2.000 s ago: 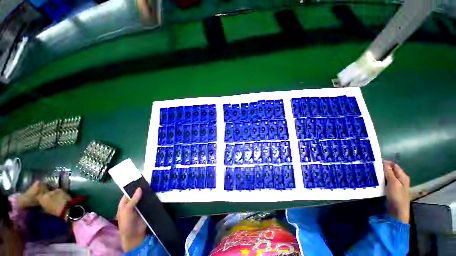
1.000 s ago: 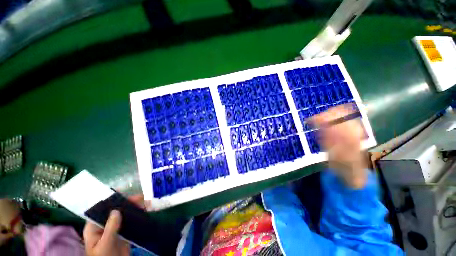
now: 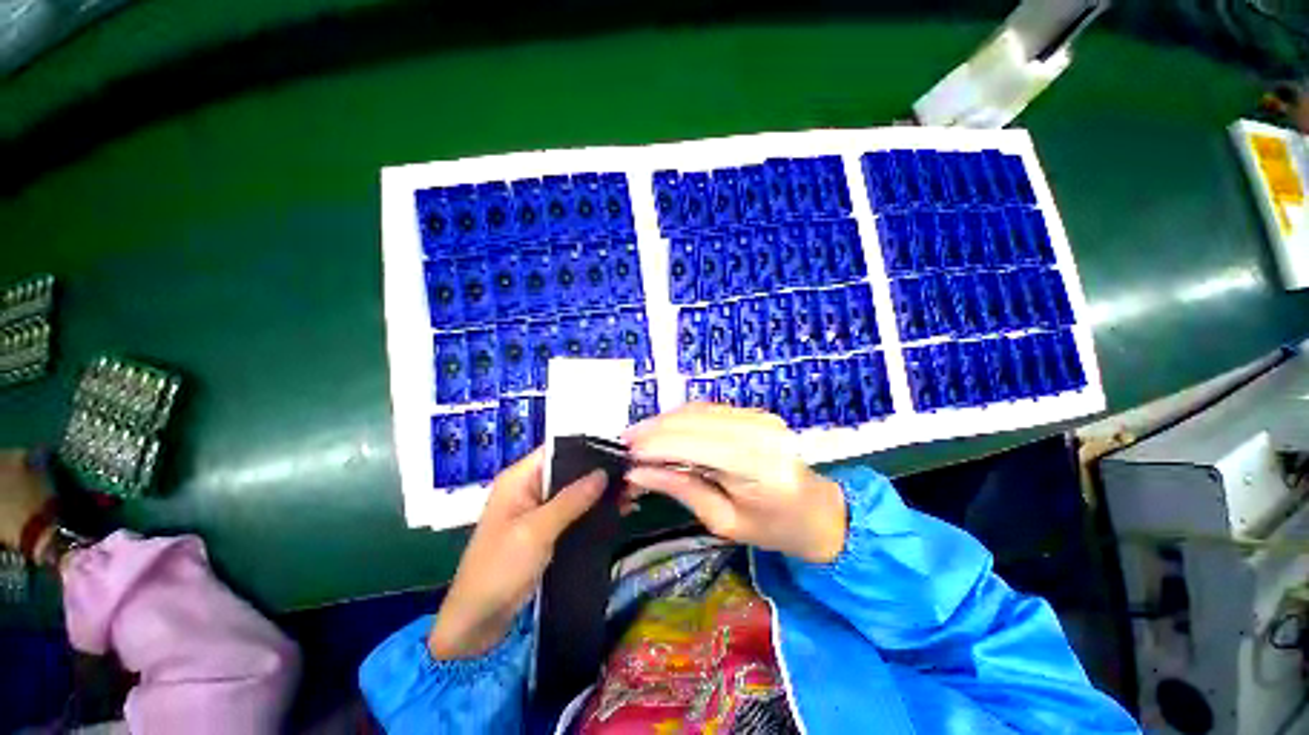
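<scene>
My left hand point(image 3: 514, 543) holds the black adhesive pad strip point(image 3: 577, 610) upright at the near edge of the tray. The white backing point(image 3: 589, 398) shows bare at its top end and covers part of the nearest left rows. My right hand point(image 3: 732, 474) holds thin tweezers point(image 3: 675, 465), their tips at the top edge of the black part. Whether a pad is between the tips cannot be told. The white tray point(image 3: 396, 338) lies beyond my hands, with blue parts point(image 3: 531, 273) in tight rows in three blocks.
Silvery-green panelled circuit boards point(image 3: 121, 428) lie at the left, near another person's pink sleeve point(image 3: 180, 632). A pale metal arm point(image 3: 1005, 69) stands behind the tray. A small white tray with orange-yellow point(image 3: 1275, 180) is at the far right, white equipment point(image 3: 1199, 495) at the near right.
My right hand has come from over the right block of blue parts to the strip. My left hand has brought the strip up and right, in front of the tray. The view has shifted.
</scene>
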